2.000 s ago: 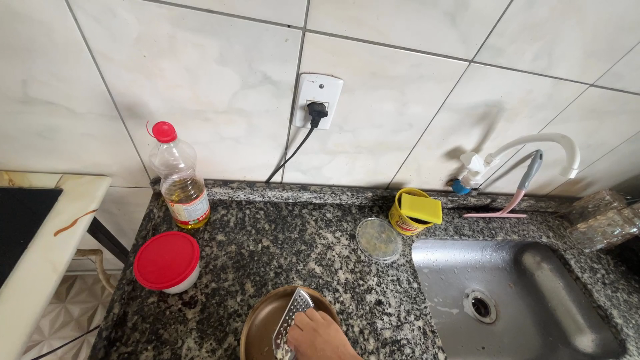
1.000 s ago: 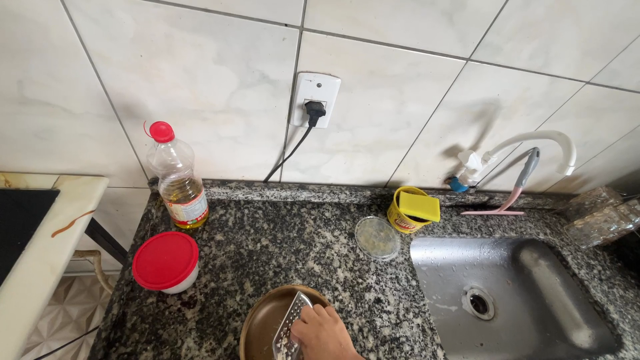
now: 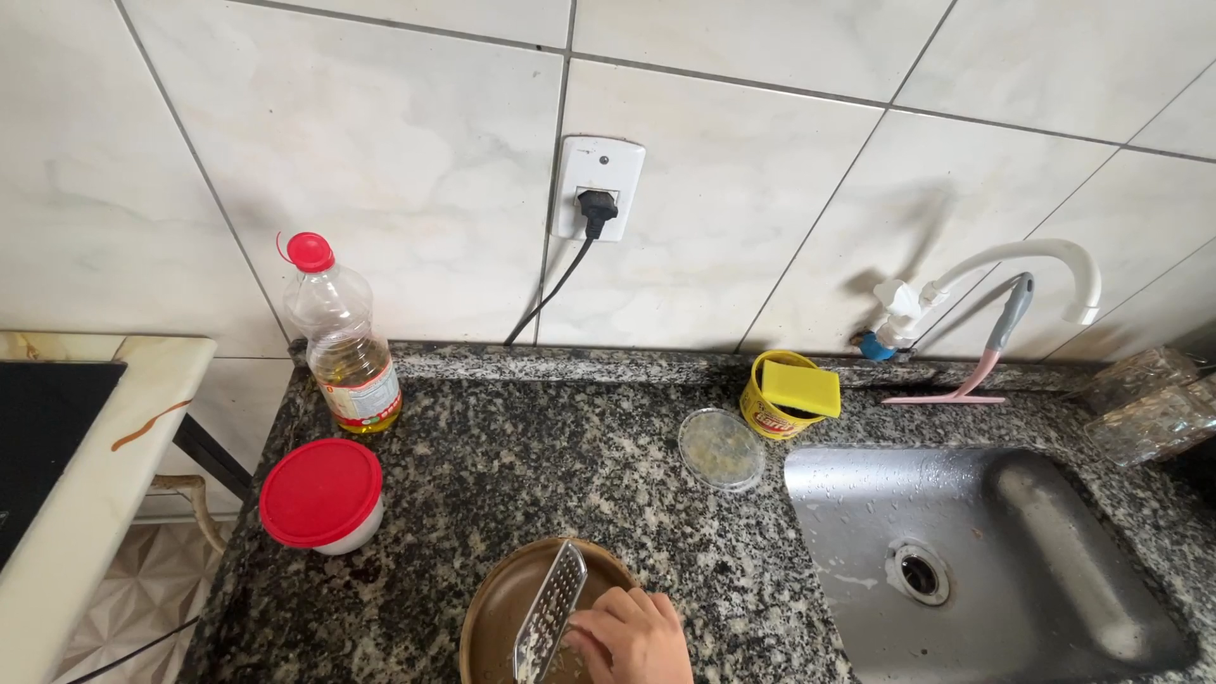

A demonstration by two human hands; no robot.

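Observation:
A flat metal hand grater [image 3: 553,608] leans at a slant over a brown round dish [image 3: 489,598] at the bottom centre, with pale shreds on its face and a few in the dish. Against the grater's right side is my right hand [image 3: 635,635], fingers curled; a small pale piece seems to be pinched at the fingertips, mostly hidden by them. My left hand does not show, and the grater's lower end runs near the bottom edge of the view.
Left of the dish are a red-lidded tub [image 3: 321,494] and an oil bottle [image 3: 356,380]. To the right, a clear lid [image 3: 722,449] lies by a yellow tub [image 3: 774,418] with a yellow sponge [image 3: 801,388], near a steel sink [image 3: 988,551], white faucet [image 3: 1026,249] and pink-and-grey squeegee [image 3: 978,380].
My right hand has shifted along the grater, and its fingers now sit lower beside the grating face than one second ago. The dish and the things around it have stayed in place.

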